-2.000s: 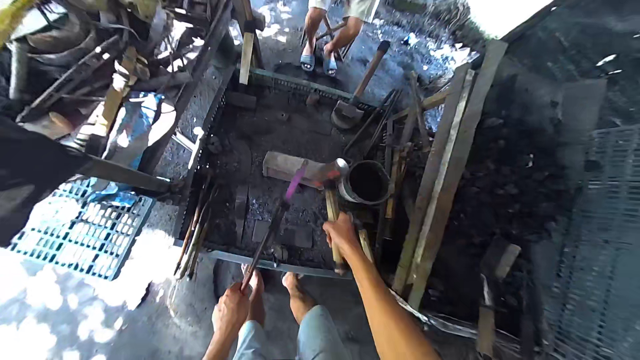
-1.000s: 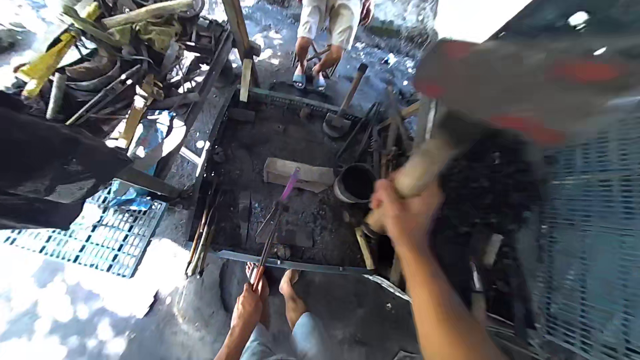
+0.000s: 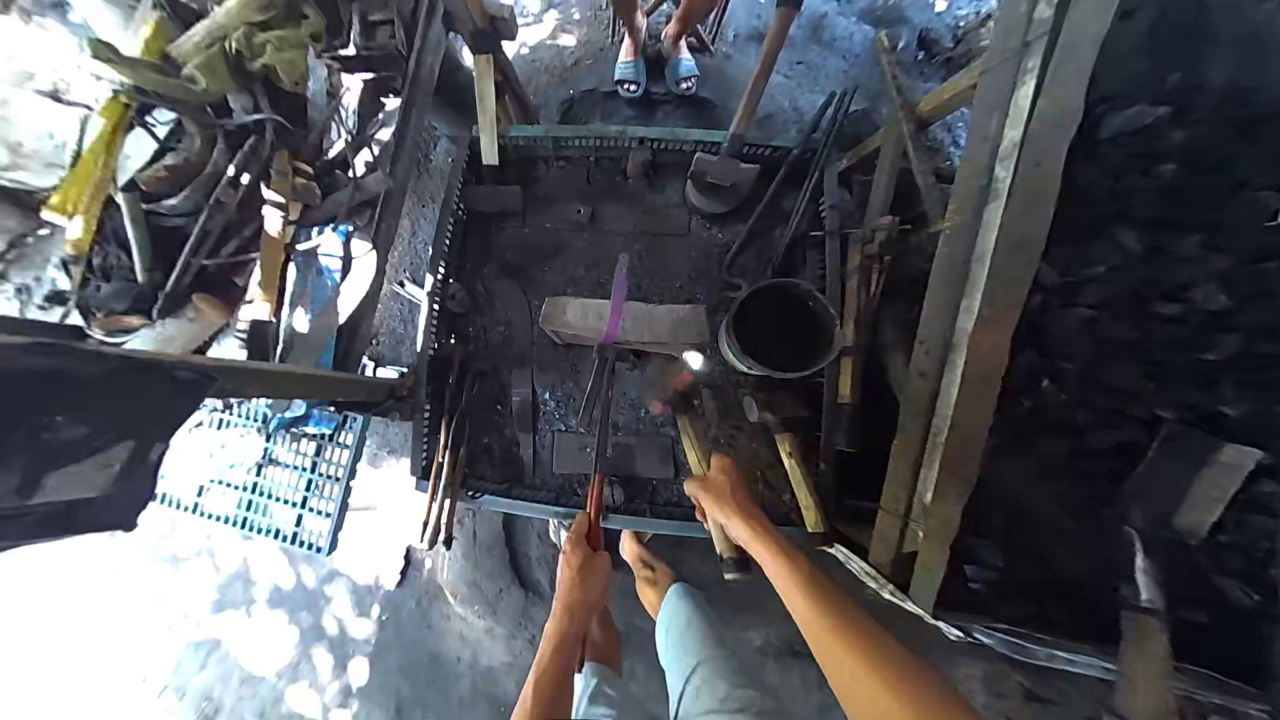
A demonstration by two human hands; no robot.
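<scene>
My left hand [image 3: 583, 570] grips the long handles of metal tongs [image 3: 601, 430]. Their jaws hold a glowing, purplish-pink metal blade [image 3: 617, 300], which lies across a long metal anvil block [image 3: 660, 323]. My right hand [image 3: 722, 492] is closed around the wooden handle of a hammer [image 3: 694, 445]. The hammer's head is blurred and low, just right of the tongs and below the block's right end. Close to the right of it lies a second wooden-handled tool [image 3: 799, 480], with its small metal head toward the block.
A bucket of dark contents [image 3: 726, 345] stands right of the block. Behind it are metal rods [image 3: 800, 190] and a long-handled shovel [image 3: 722, 180]. Long wooden beams [image 3: 975, 300] edge the right side. A person's sandalled feet [image 3: 655, 75] are beyond the frame. Scrap and a plastic grate [image 3: 270, 480] lie left.
The hammer, raised at the upper right one second ago, is now down near the block in my right hand. My left hand still holds the tongs with the blade over the block.
</scene>
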